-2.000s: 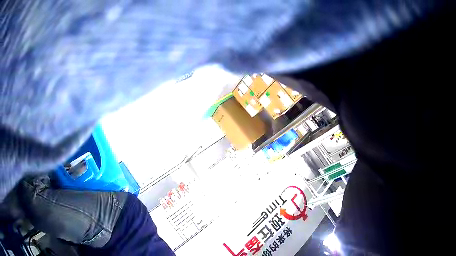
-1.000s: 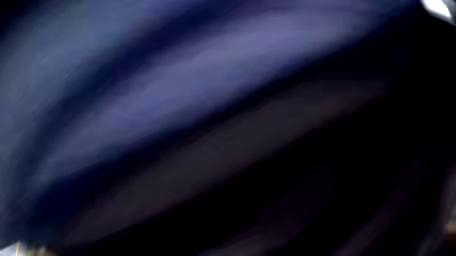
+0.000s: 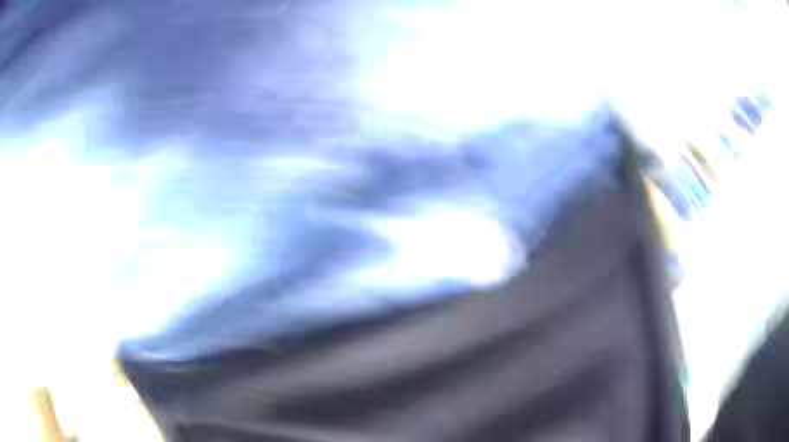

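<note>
Blue cloth (image 3: 415, 173), blurred and partly overexposed, fills the upper left and middle of the view. Dark grey cloth (image 3: 484, 363) with soft folds lies below it, across the lower middle. Both are very close to the camera. Neither of my hands can be made out. No work object can be made out, and what lies behind the cloth is hidden.
Glaring white areas lie at the left and upper right. Small blurred blue and brown shapes (image 3: 692, 173) show at the right. A dark shape (image 3: 761, 388) cuts into the lower right corner. A small tan shape (image 3: 48, 414) shows at the lower left.
The boxes, printed sign and blue plastic seen earlier are gone from view. Dark cloth then covered nearly everything. Now the view is brighter, with blue cloth above grey cloth.
</note>
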